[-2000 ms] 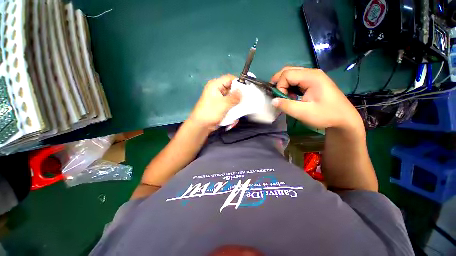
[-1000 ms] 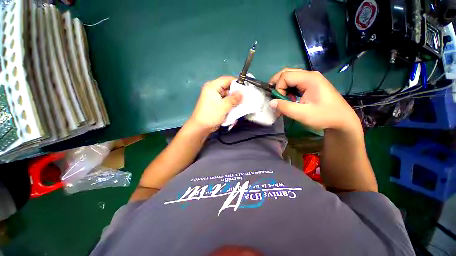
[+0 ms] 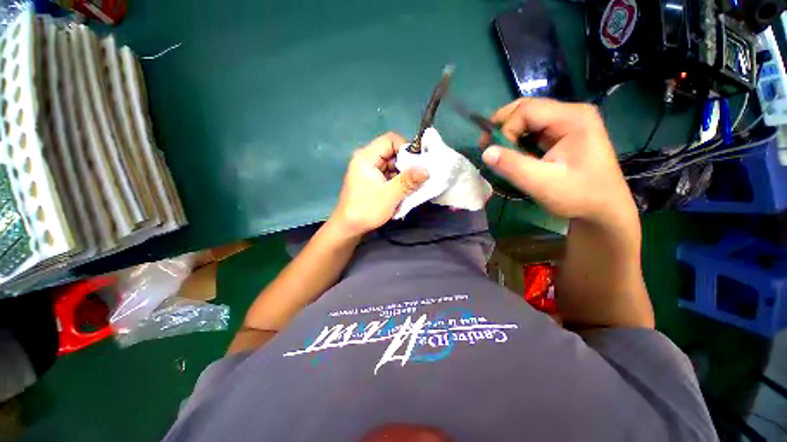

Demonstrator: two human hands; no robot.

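Note:
My left hand (image 3: 373,186) holds the soldering iron (image 3: 429,114) nearly upright above the bench's front edge, its tip pointing up and away from me. A crumpled white cloth (image 3: 444,177) is wrapped round the iron's lower part and hides the handle. My right hand (image 3: 565,155) holds pliers or tweezers (image 3: 483,123) with dark jaws and green-black handles. The jaws are blurred and lie to the right of the iron's barrel, apart from it.
Stacked trays (image 3: 103,138) stand on the green bench (image 3: 285,95) at the left. A smartphone (image 3: 531,53) and a black soldering station (image 3: 643,39) with cables lie at the right. Blue stools (image 3: 733,285) and a red stool (image 3: 82,315) stand below.
My right hand has moved up and right, taking the pliers or tweezers off the iron's barrel. My left hand still holds the iron and cloth.

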